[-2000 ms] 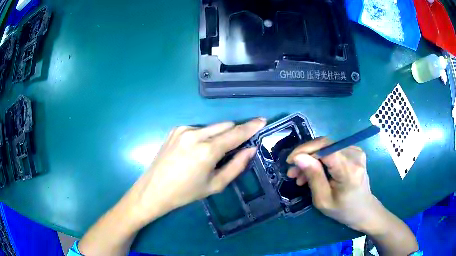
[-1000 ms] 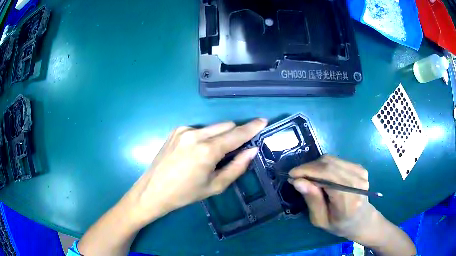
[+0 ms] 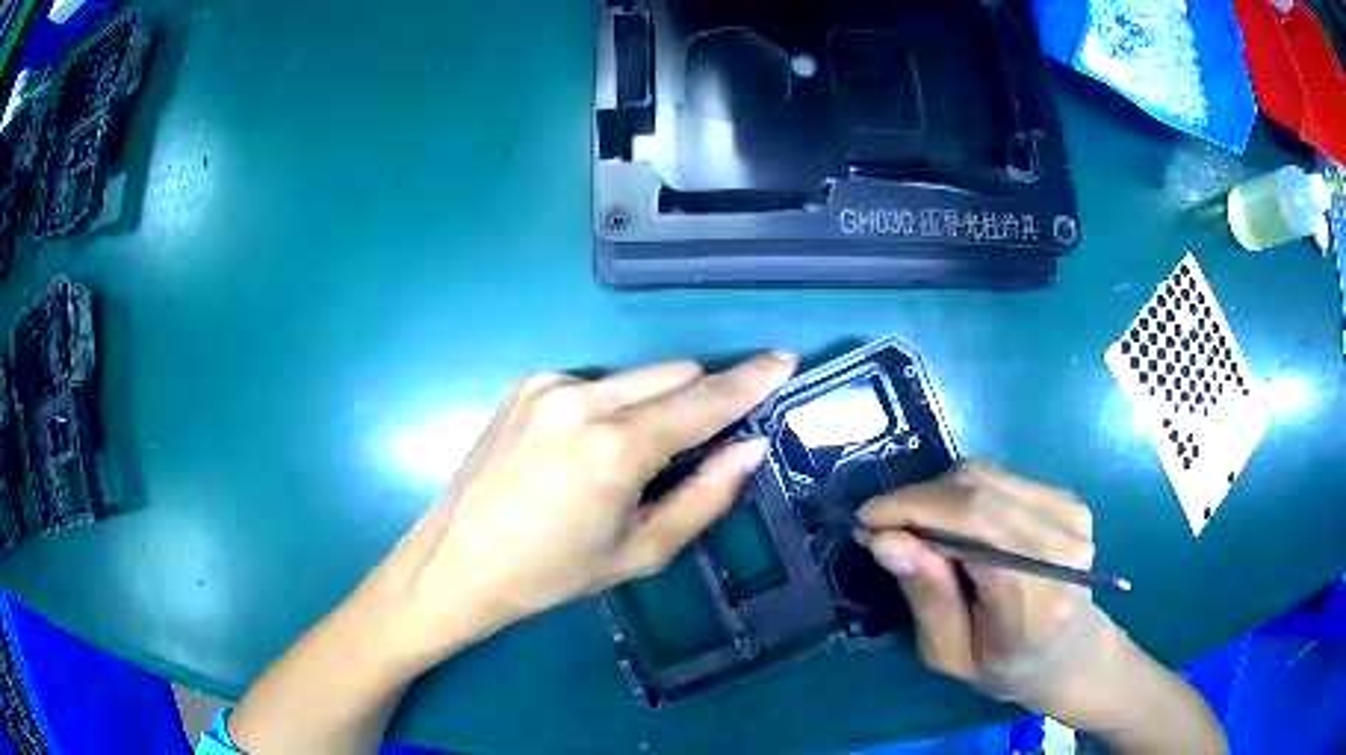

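A black housing lies tilted on the green bench, its rectangular windows at lower left and its angular recess at upper right. My bare left hand holds the housing's upper left edge between thumb and fingers. My bare right hand holds dark, thin tweezers like a pen, over the middle of the housing. The tip is hard to make out against the black plastic. A pale card with rows of black dots lies to the right.
The black press fixture stands behind the housing. Waiting housings lie at the far left. A squeeze bottle, a blue tray with white contents and a red bin are at the upper right. The green mat lies under everything.
My right hand has moved slightly down from the recess, and the tweezers have swung from pointing up right to slanting down right. My left hand and the housing have hardly moved.
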